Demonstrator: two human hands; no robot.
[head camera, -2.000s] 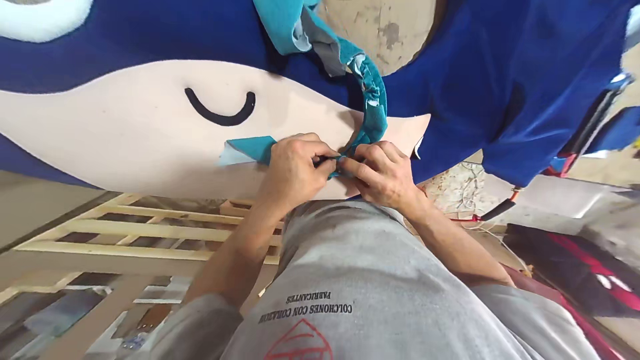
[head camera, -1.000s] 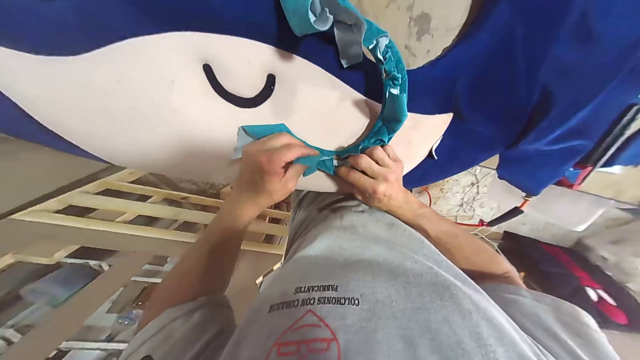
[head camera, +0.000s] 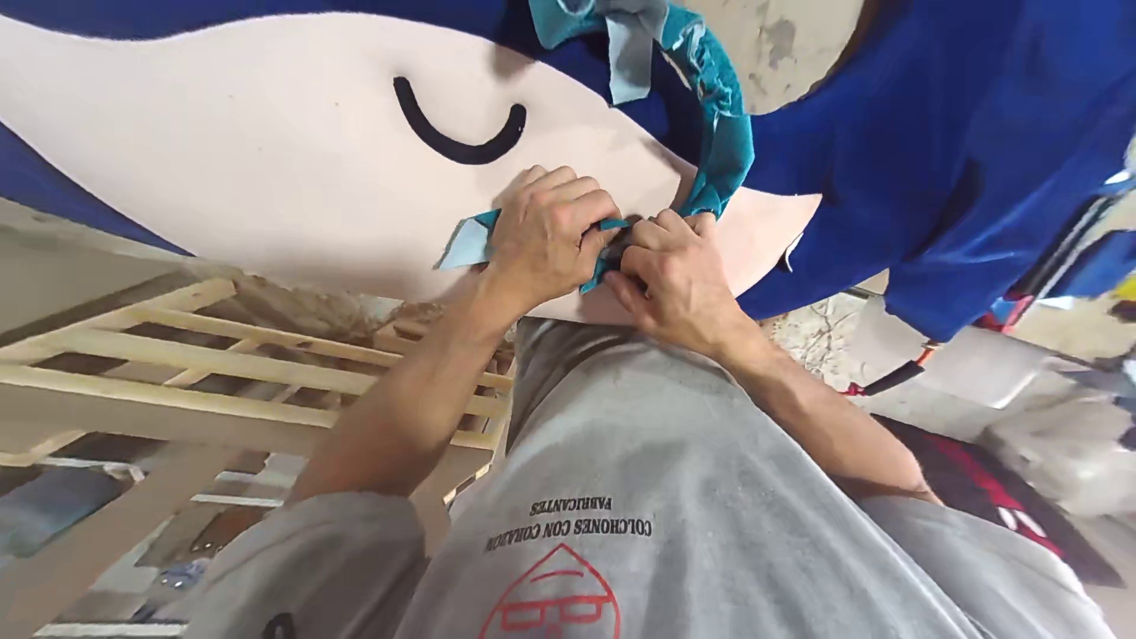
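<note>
A teal fabric strip (head camera: 729, 151) with gathered parts and a pale backing curves down to both hands at the near edge of a cream fabric panel (head camera: 266, 160). My left hand (head camera: 555, 231) pinches the strip, whose loose pale-backed end sticks out to its left. Close beside it, my right hand (head camera: 679, 271) grips the same strip with bent fingers; a dark part between the hands is too hidden to name. A black curved fabric piece (head camera: 461, 146) lies on the cream panel above my left hand. Blue fabric (head camera: 932, 160) surrounds the panel.
Wooden slatted frames (head camera: 266, 364) stand below at the left. A dark-handled object with a red-orange end (head camera: 892, 380) hangs at the right, near clear plastic sheeting (head camera: 950, 355). Further down lies a dark item with a red stripe (head camera: 994, 488). A round opening shows at the top.
My hands have come closer together on the strip since one second ago, when more of it showed between them. The view has shifted a little.
</note>
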